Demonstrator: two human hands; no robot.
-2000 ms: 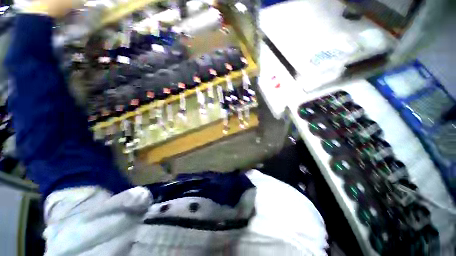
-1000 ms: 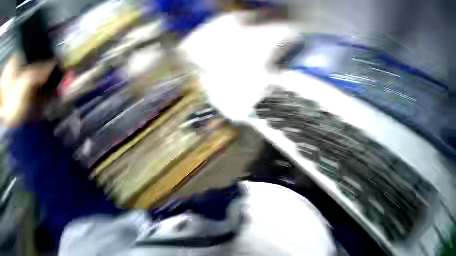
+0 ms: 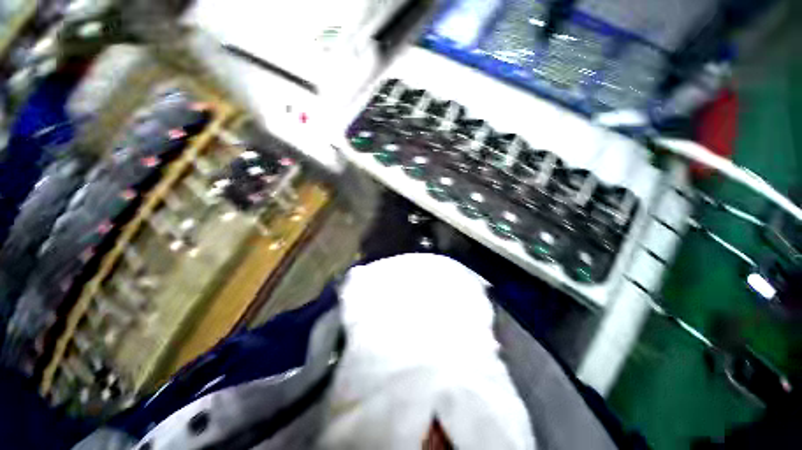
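No hand is in view. Nearest in front of me, a row of open black electronic units point(image 3: 492, 180) lies side by side on a white tray point(image 3: 440, 204). Each unit has a pale-centred round part at its near end and green glints inside. Pale pieces show along the row's far side. To the left, a yellow-brown wooden rack point(image 3: 251, 286) holds a row of dark units point(image 3: 83, 206) with leads hanging over its boards. The picture is blurred, so fine parts cannot be told.
Blue bins point(image 3: 563, 66) with silvery contents stand behind the tray. A white machine box point(image 3: 273, 53) with a red button is at the upper left. A green conveyor belt point(image 3: 686, 360) with cables and dark units lies at the right, past a white rail point(image 3: 646, 264). A red object point(image 3: 714, 132) is beyond.
The view has swung right, so the rack has shifted left and the green belt has come in. My left hand and its dark sleeve have left the upper left of the picture.
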